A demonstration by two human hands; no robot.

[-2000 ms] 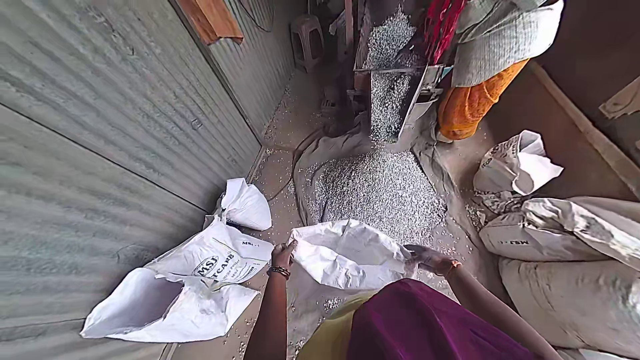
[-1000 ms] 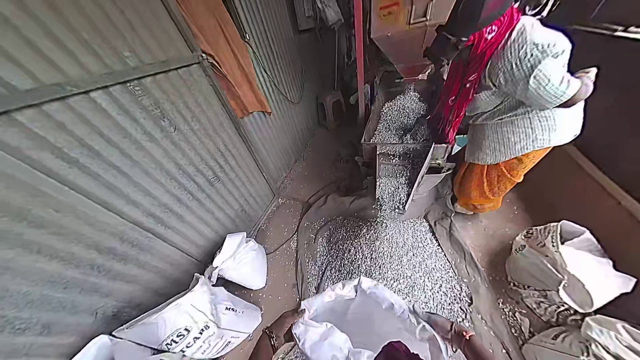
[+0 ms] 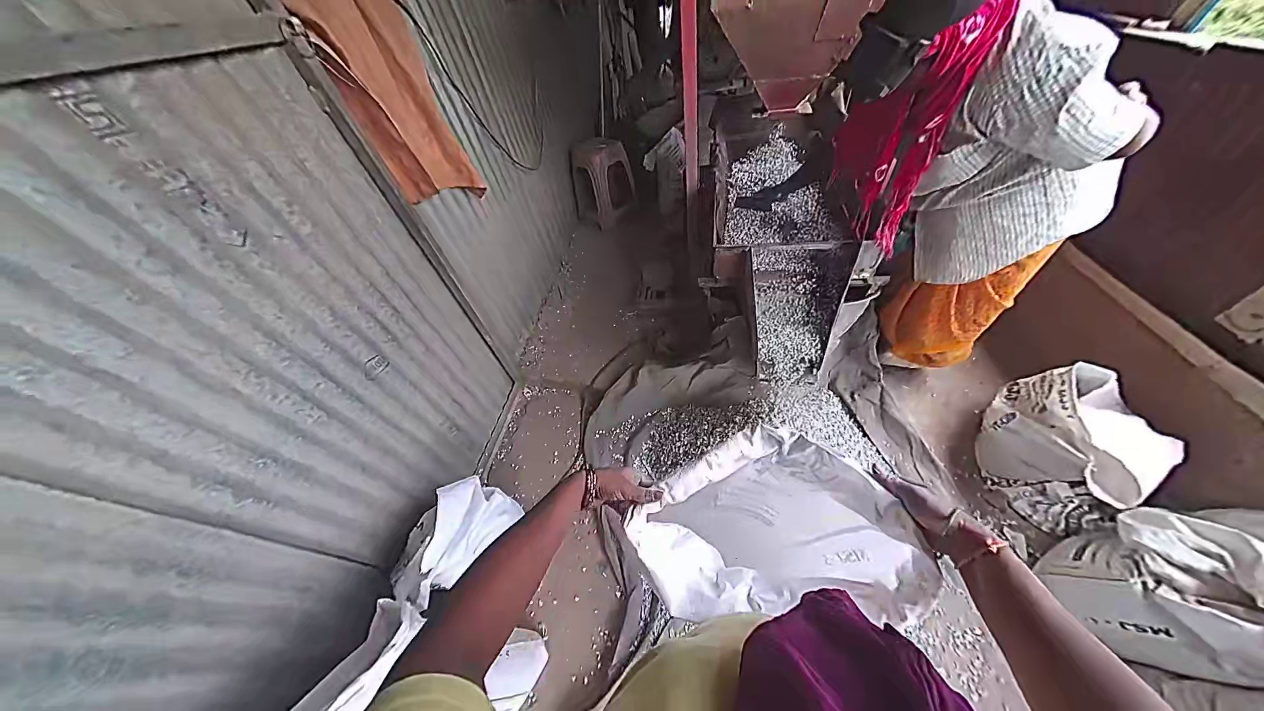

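Note:
A white woven sack (image 3: pixel 780 523) is spread wide in front of me, its mouth toward the heap. My left hand (image 3: pixel 624 488) grips the sack's left rim, and my right hand (image 3: pixel 918 502) holds the rim at its right side. Just beyond the sack, a heap of small grey-white pieces (image 3: pixel 691 434) lies on a dark ground cloth (image 3: pixel 662 390), partly hidden by the sack. More such pieces run down a metal chute (image 3: pixel 790 316) from a tray (image 3: pixel 775 193) below a hopper (image 3: pixel 785 44).
A person in a white quilted top (image 3: pixel 1027 197) stands by the tray at the right. Filled and folded sacks (image 3: pixel 1136 583) lie on the right, and white sacks (image 3: pixel 459 533) at lower left beside a corrugated metal wall (image 3: pixel 227 296). A plastic stool (image 3: pixel 602 183) stands further back.
The sack in my hands has moved forward over the near part of the heap. The other person's upper body has come into view, with a tilt of the view upward.

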